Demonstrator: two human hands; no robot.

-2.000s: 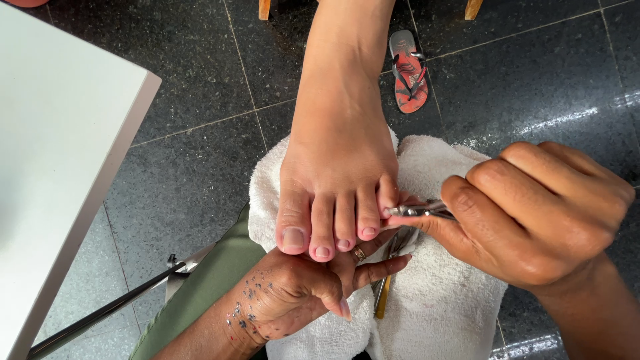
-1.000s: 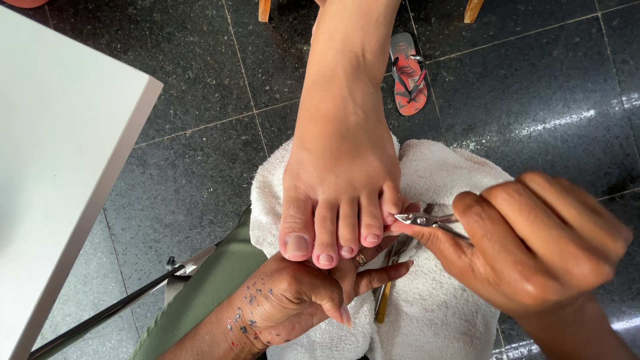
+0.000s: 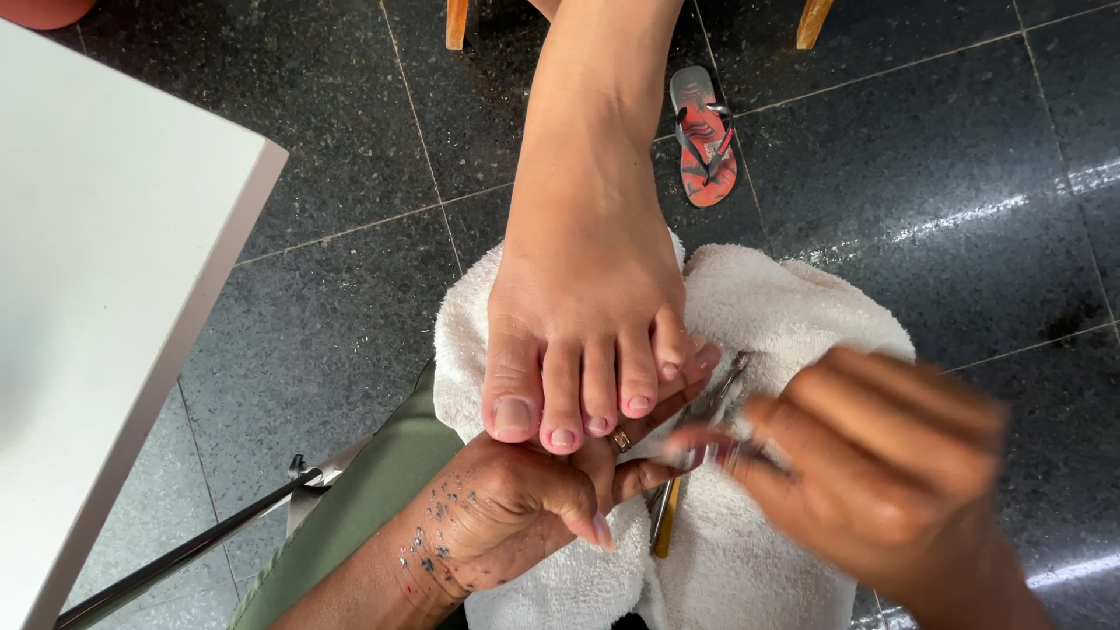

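Another person's bare foot (image 3: pixel 586 262) rests over a white towel (image 3: pixel 787 297), toes toward me. Beneath the toes, my left hand (image 3: pixel 516 499) supports the foot; it wears a ring (image 3: pixel 620 439), and dark specks dot its wrist. My right hand (image 3: pixel 866 464), blurred, grips metal cuticle nippers (image 3: pixel 713 452), their tips blurred near my left fingers. On the towel between my hands lie slim metal tools (image 3: pixel 733 372), one with a yellow handle (image 3: pixel 668 518), partly hidden by my left fingers.
A white tabletop (image 3: pixel 114 201) fills the left side. Below it runs a metal bar (image 3: pixel 184 551) beside my green-clad leg (image 3: pixel 367 499). A red and grey flip-flop (image 3: pixel 704 140) lies on the dark tiled floor beyond the towel, near wooden legs (image 3: pixel 812 22) of furniture.
My right hand has moved the nippers away from the little toe, down toward my left fingers. My left hand stays under the toes, with its fingers now extending past the little toe.
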